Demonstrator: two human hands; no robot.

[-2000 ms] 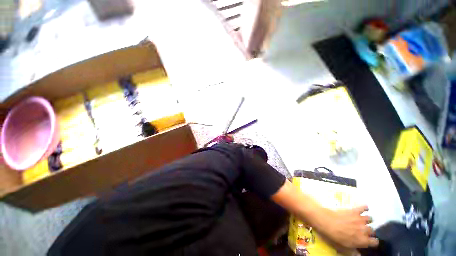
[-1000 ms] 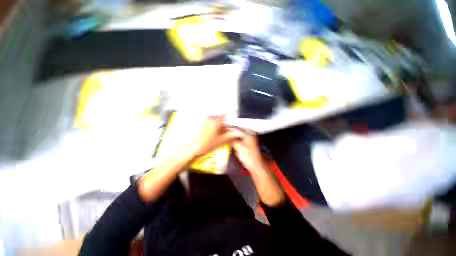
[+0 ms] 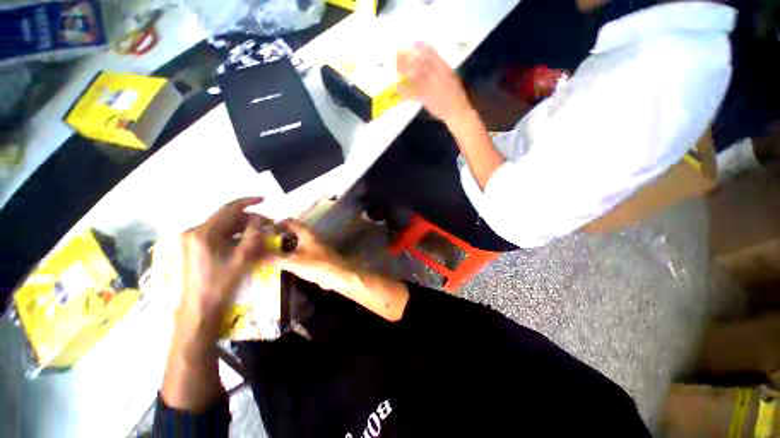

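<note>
A yellow and white printed box (image 3: pixel 257 306) stands against the wearer's black shirt at the table edge. My left hand (image 3: pixel 209 261) is over its left side and upper end, blurred, with fingers spread and bent; its grip cannot be made out. My right hand (image 3: pixel 310 255) holds the upper end of the box from the right, fingertips close to the left fingers. A small dark part shows between the hands. The fingers hide most of the upper end.
Two overlapping black boxes (image 3: pixel 272 111) lie ahead on the white table. Yellow boxes stand at the left (image 3: pixel 73 299) and on the black strip (image 3: pixel 124 109). Red-handled scissors (image 3: pixel 141 41) lie behind. At right, a neighbour in white (image 3: pixel 590 128) handles another yellow box near a red stool (image 3: pixel 436 248).
The view has swung from the carton and pink basket at left to the neighbour at right. My left hand, before stretched over the yellow box, is now raised beside my right hand at its upper end.
</note>
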